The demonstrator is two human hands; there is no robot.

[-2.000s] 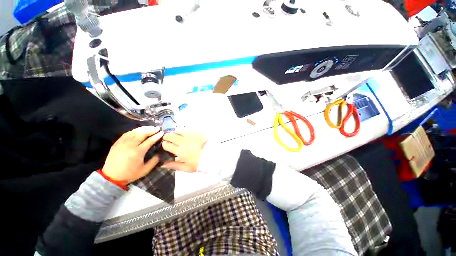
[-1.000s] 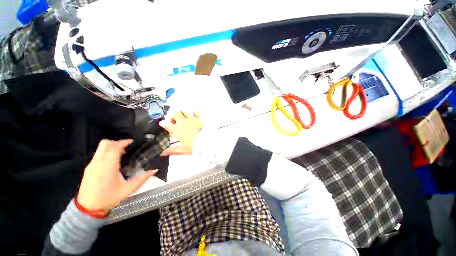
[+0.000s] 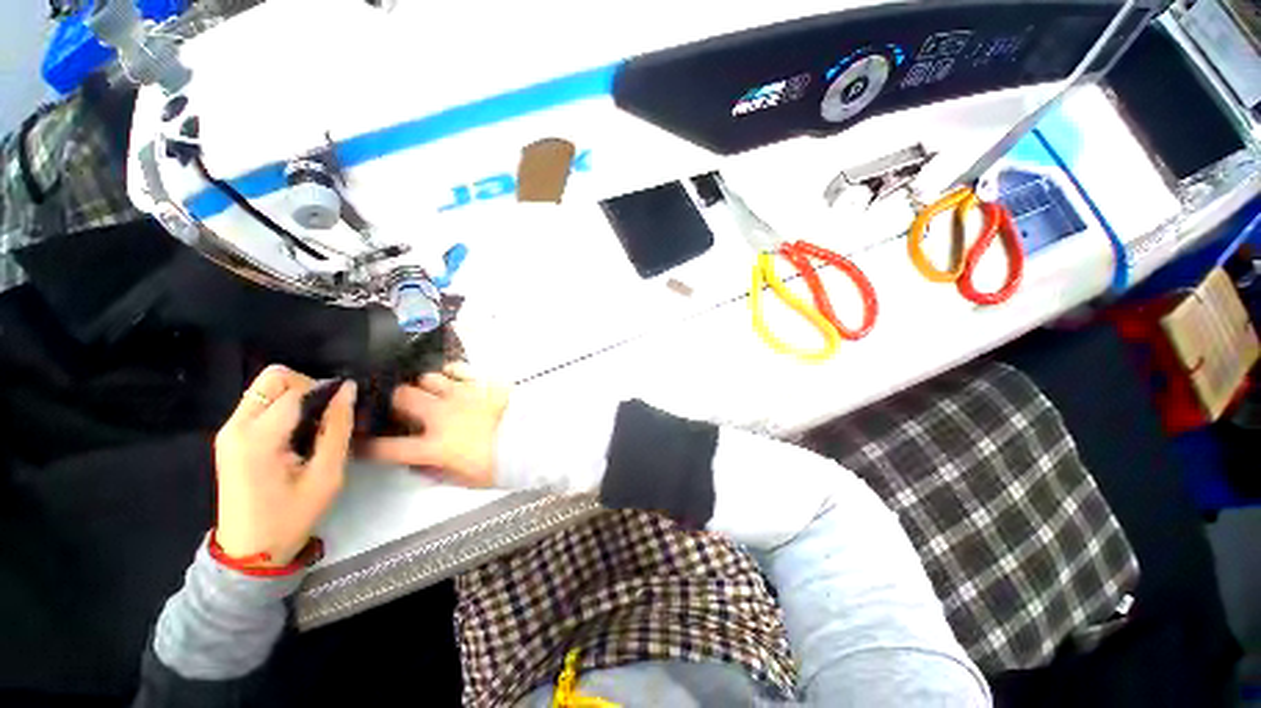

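Observation:
The large black fabric piece (image 3: 125, 374) lies left of the needle area (image 3: 415, 304) and hangs over the table's left side. My left hand (image 3: 284, 450) pinches a bunched edge of the black fabric between thumb and fingers, below and left of the presser foot. My right hand (image 3: 445, 422) lies just below the needle area with its fingertips on the dark fabric. The fabric edge between my hands is folded, and its layers cannot be told apart. The white sewing machine head (image 3: 456, 69) stands above my hands.
Two pairs of scissors, one with yellow and red loops (image 3: 809, 304), one with orange and red loops (image 3: 964, 246), lie at right. A black rectangle (image 3: 657, 228) and tan tag (image 3: 545, 170) are near the machine. Plaid fabric (image 3: 989, 512) hangs below the table edge at right.
My left hand opened off the fabric, then closed on its edge. My right hand moved down and left, away from the presser foot. The check piece between my hands no longer shows clearly.

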